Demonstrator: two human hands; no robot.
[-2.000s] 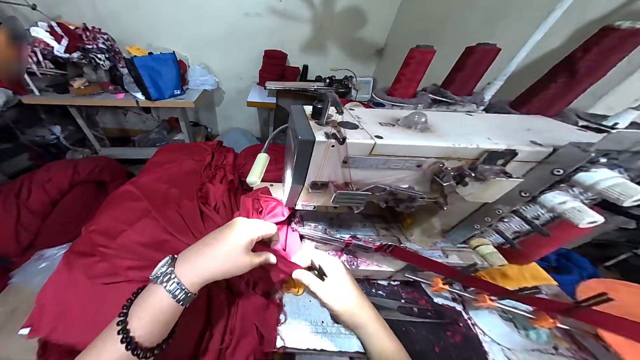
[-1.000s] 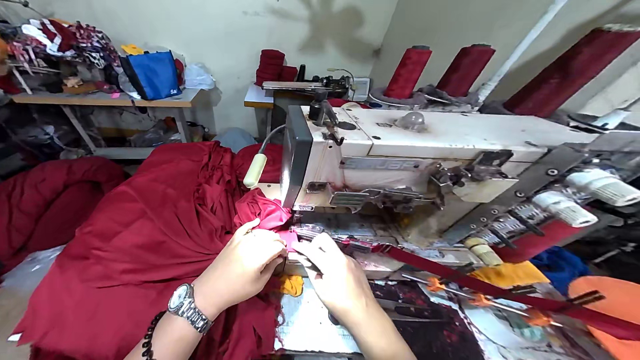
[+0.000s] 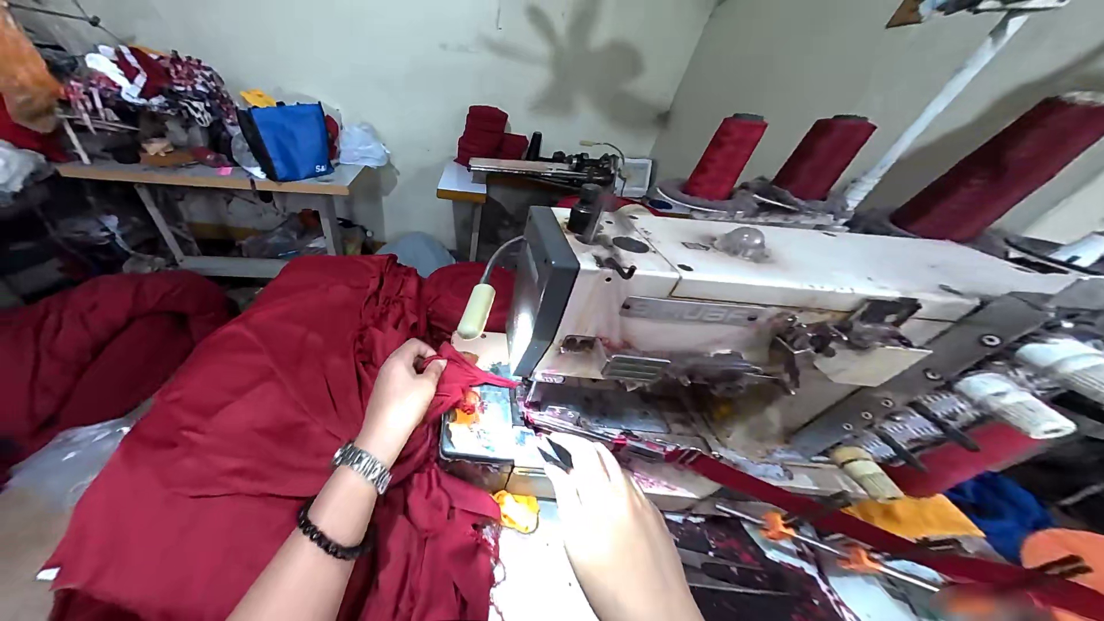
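Observation:
My left hand [image 3: 404, 392], with a metal watch and a bead bracelet on its wrist, pinches a fold of dark red fabric [image 3: 259, 388] left of the needle area of an industrial sewing machine [image 3: 655, 302]. A narrow end of the cloth reaches to the needle area. My right hand [image 3: 595, 500] is in front of the machine bed with a small dark pointed tool [image 3: 556, 453] at its fingers; its exact kind cannot be told. A long red fabric strip [image 3: 776, 496] runs from the right into the metal guide beside the needle.
A pale green lamp [image 3: 477, 310] hangs at the machine head's left. Red thread cones [image 3: 729, 155] stand behind the machine. Orange clips [image 3: 776, 526] sit on a rod at the lower right. Yellow cloth [image 3: 517, 511] lies at the bed's front edge. A blue bag [image 3: 289, 142] stands on a back table.
My left hand has moved away from the needle area to the upper left with the fabric. My right hand has drawn back from the cloth, and a dark pointed tool shows at its fingers.

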